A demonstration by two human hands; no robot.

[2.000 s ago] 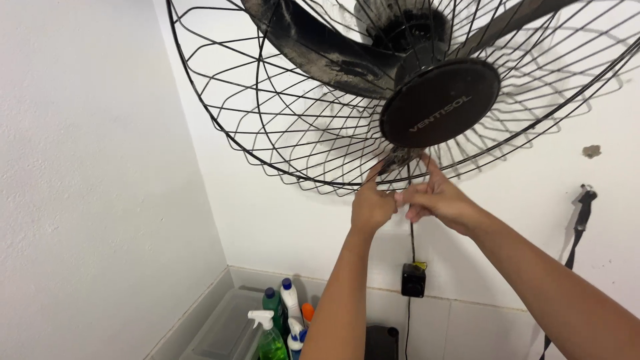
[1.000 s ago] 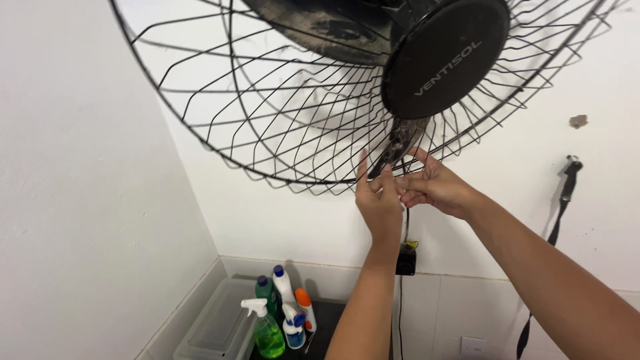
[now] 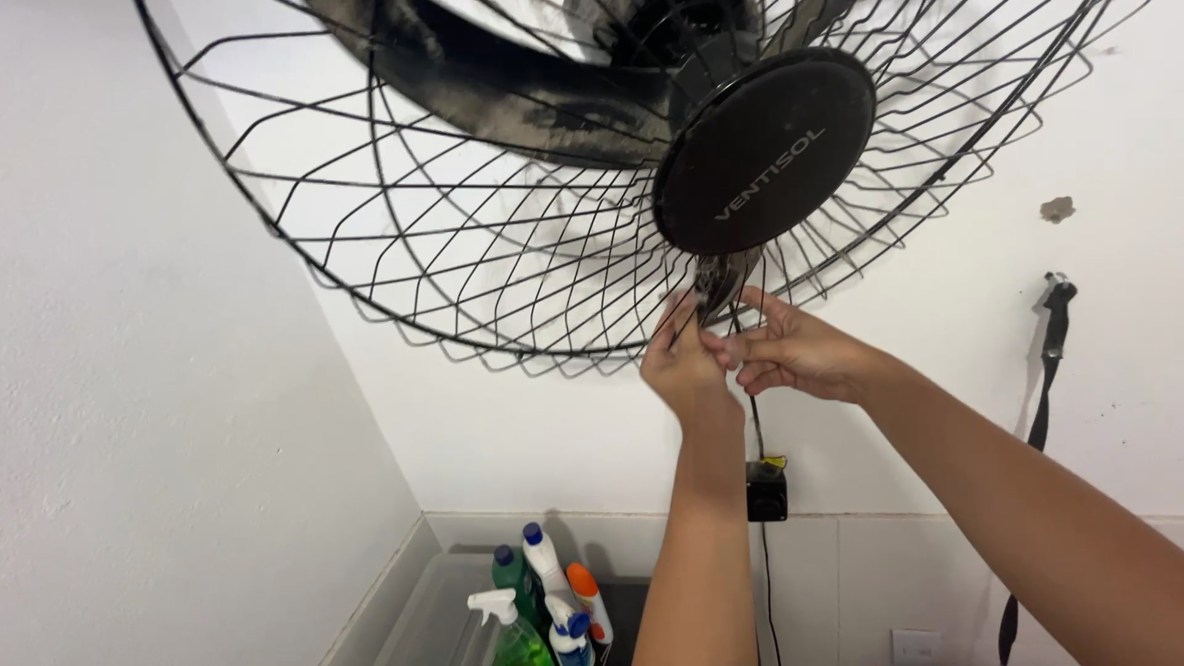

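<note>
A black Ventisol wall fan fills the upper part of the head view, with its round hub cap (image 3: 766, 153) in front of dusty dark blades (image 3: 555, 111). Just below the cap, my left hand (image 3: 689, 361) has its fingers at the wires of the fan's front grille (image 3: 518, 250), against the lower tip of a dusty blade (image 3: 724, 277). To its right, my right hand (image 3: 795, 351) touches the same part of the grille, thumb and fingers bent close to my left fingers. Whether either hand grips a wire is not clear.
A black control box (image 3: 767, 492) hangs on the wall below, on a cable. Several cleaning bottles, including a green spray bottle (image 3: 520, 638), stand beside a clear plastic bin (image 3: 430, 610). A black strap (image 3: 1043, 398) hangs at the right.
Both hands remain at the bottom of the grille under the hub cap. The view has shifted somewhat. A dusty blade shows below the cap, as it did one second ago.
</note>
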